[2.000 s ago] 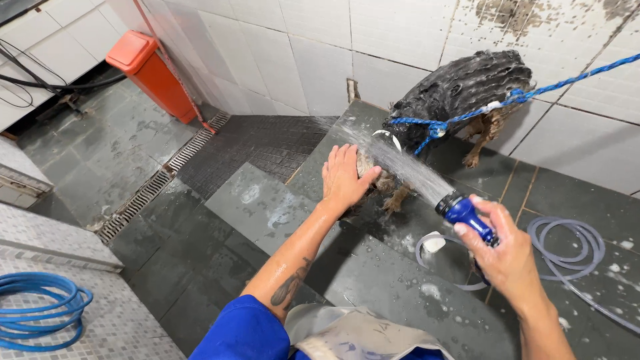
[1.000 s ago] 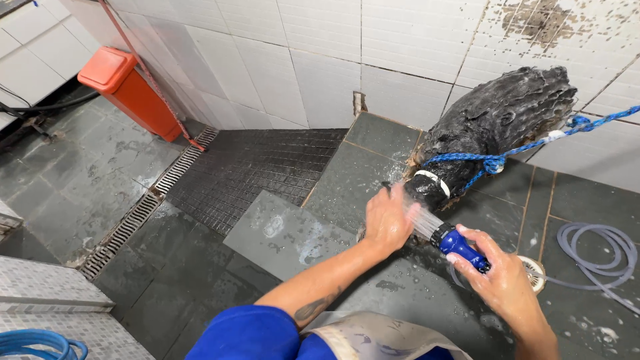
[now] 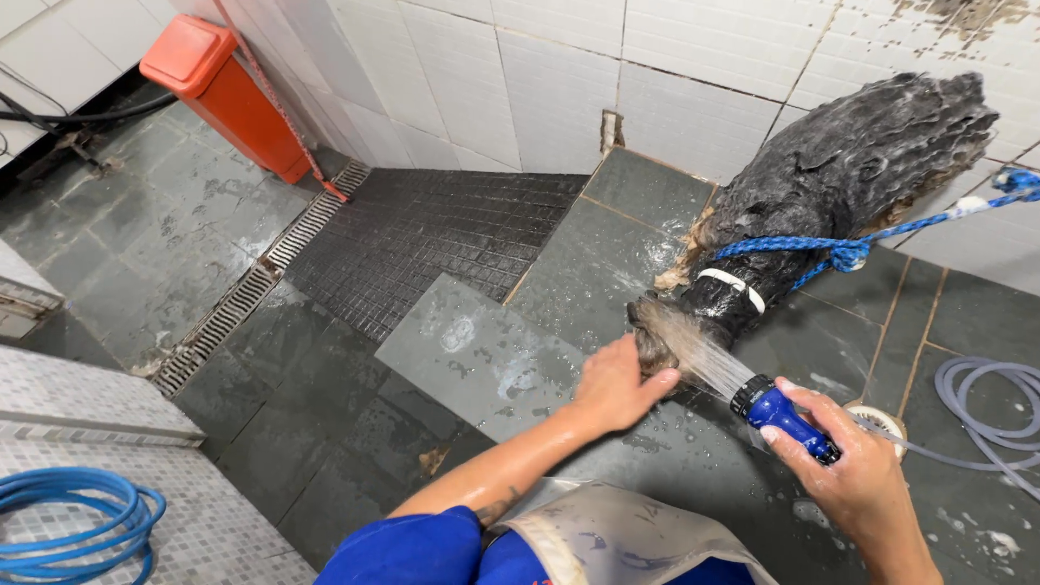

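A wet dog with dark fur stands on the grey tiled platform at the right, its head low and towards me. A blue rope loops round its neck, and a white collar sits nearer the head. My right hand grips a blue spray nozzle, whose water jets hit the dog's head. My left hand rests against the side of the head, thumb and fingers apart; whether it grips the fur is hard to tell.
Coiled clear hose and a round drain lie at the right. A dark tiled ramp slopes beside the platform's edge. Beyond it are a metal floor grate and a red bin. Blue hose is coiled on a low ledge.
The dog's head has lowered, and its body has shifted from where it stood two seconds ago. My left hand has moved from the top of the head to its side. Spray continues from the nozzle.
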